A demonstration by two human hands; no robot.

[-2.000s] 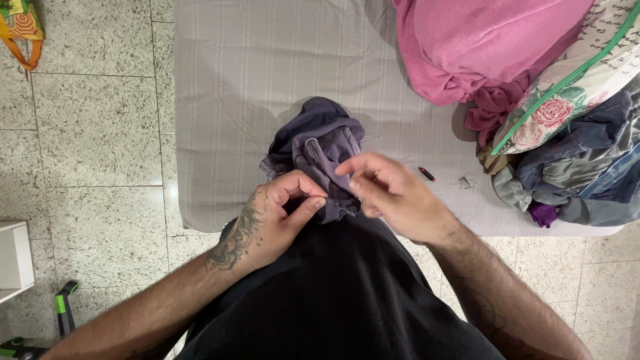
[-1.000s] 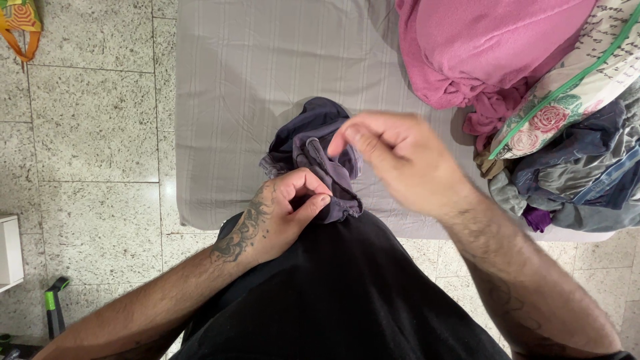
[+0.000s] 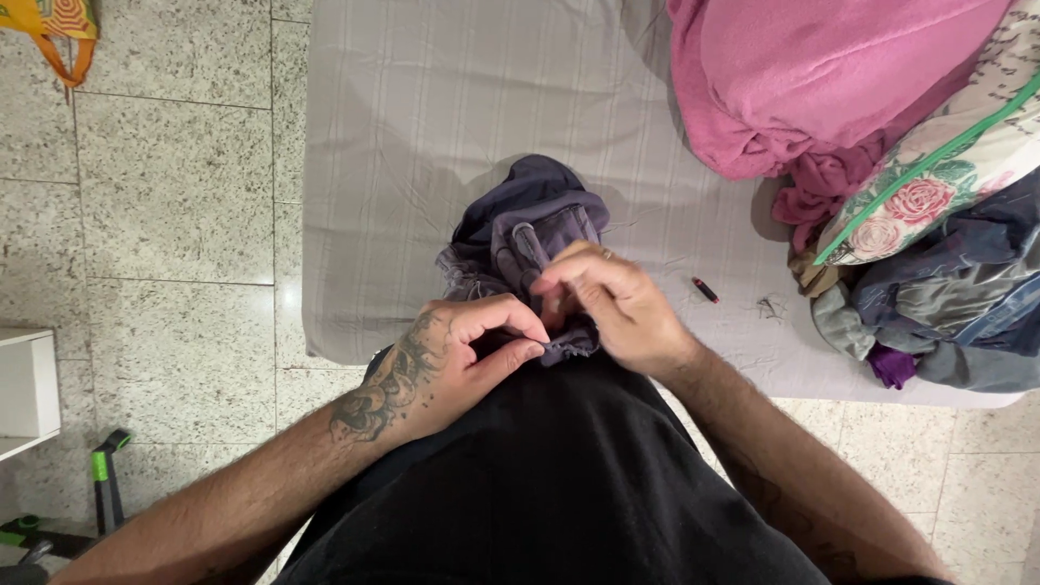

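Observation:
A dark purple-grey garment (image 3: 536, 199) lies bunched at the near edge of the bed, against my black clothing. My left hand (image 3: 471, 349) pinches its gathered near edge between thumb and index finger. Just to the right, my right hand (image 3: 613, 305) is over the garment with its fingers bent; it is slightly blurred, and whether it holds a needle or thread cannot be seen. A small dark and red object (image 3: 705, 290) lies on the sheet to the right of my right hand, with a little tangle of dark threads (image 3: 770, 307) farther right.
The bed has a grey striped sheet (image 3: 406, 162). At its right lie a pink blanket (image 3: 812, 73), a floral pillow with green piping (image 3: 918, 199) and piled clothes (image 3: 959, 284). On the tiled floor at left are an orange-handled bag (image 3: 69, 32) and a white furniture piece (image 3: 28, 390).
My right hand rose up and to the right of the garment a second ago, and is now back down beside my left hand. My left hand keeps its pinch on the edge.

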